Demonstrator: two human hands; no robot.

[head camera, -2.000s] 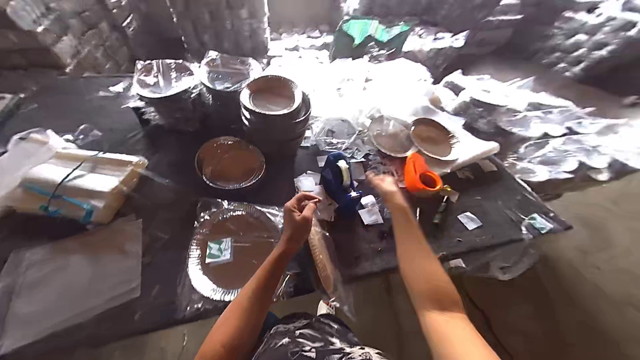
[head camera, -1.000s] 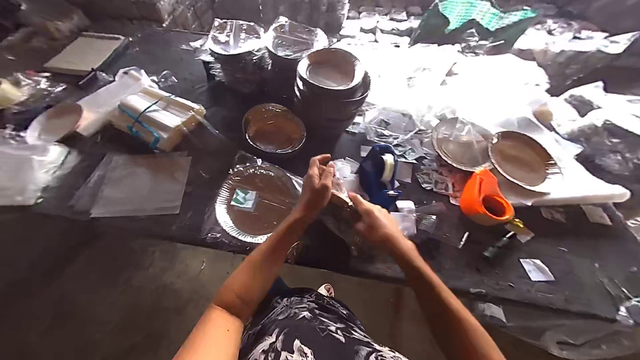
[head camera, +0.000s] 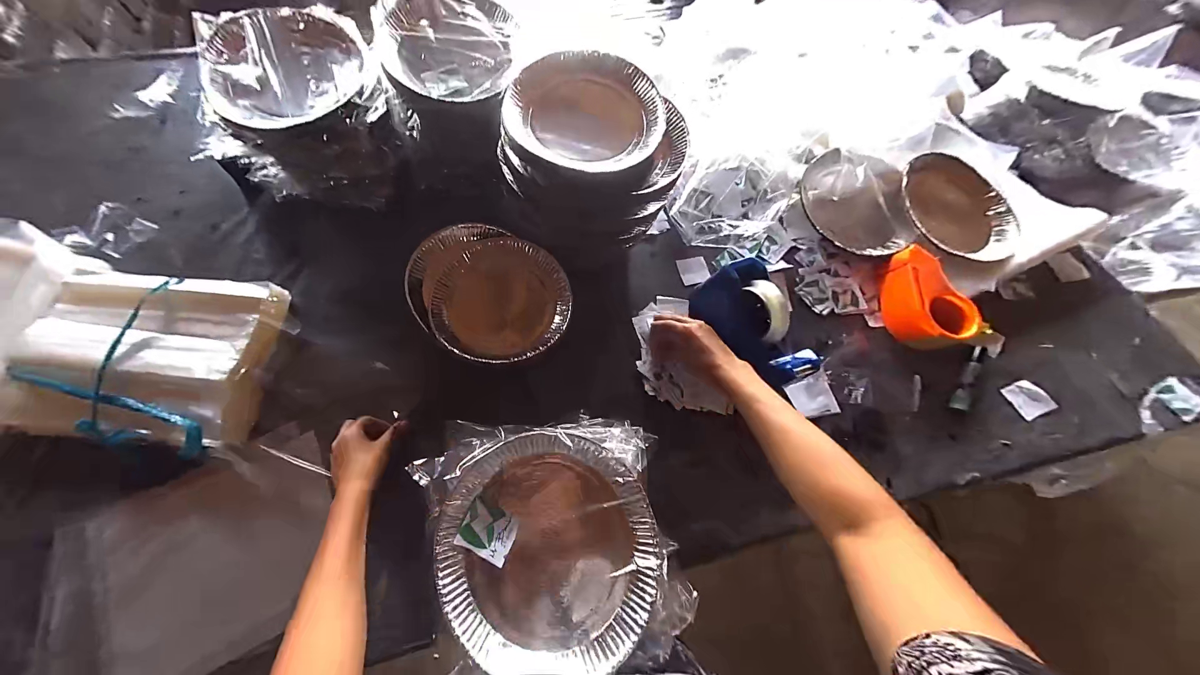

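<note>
My left hand [head camera: 362,454] is above the dark table, left of a large round plate with a fluted silvery rim [head camera: 450,562] in clear plastic film. Its thumb and finger nearly meet, and whether it holds something small cannot be told. A small printed card [head camera: 487,531] lies on that plate's left part. My right hand [head camera: 692,349] reaches down onto a pile of paper slips [head camera: 689,389], its fingertips hidden among them. Just right of it stands a blue tape dispenser [head camera: 729,305] with a roll of clear tape [head camera: 771,310].
Two smaller round plates [head camera: 502,300] overlap mid-table, before a stack of plates [head camera: 583,111]. Film-covered stacks [head camera: 284,70] stand behind. A bundle of clear bags [head camera: 141,347] tied with blue cord lies left, loose sheets [head camera: 178,562] below it. An orange tape dispenser [head camera: 923,295] stands right.
My hands were close together a second ago and are now apart, the left one farther left, the right one at the paper slips. The mid-table plates now show as two overlapping. The view has shifted.
</note>
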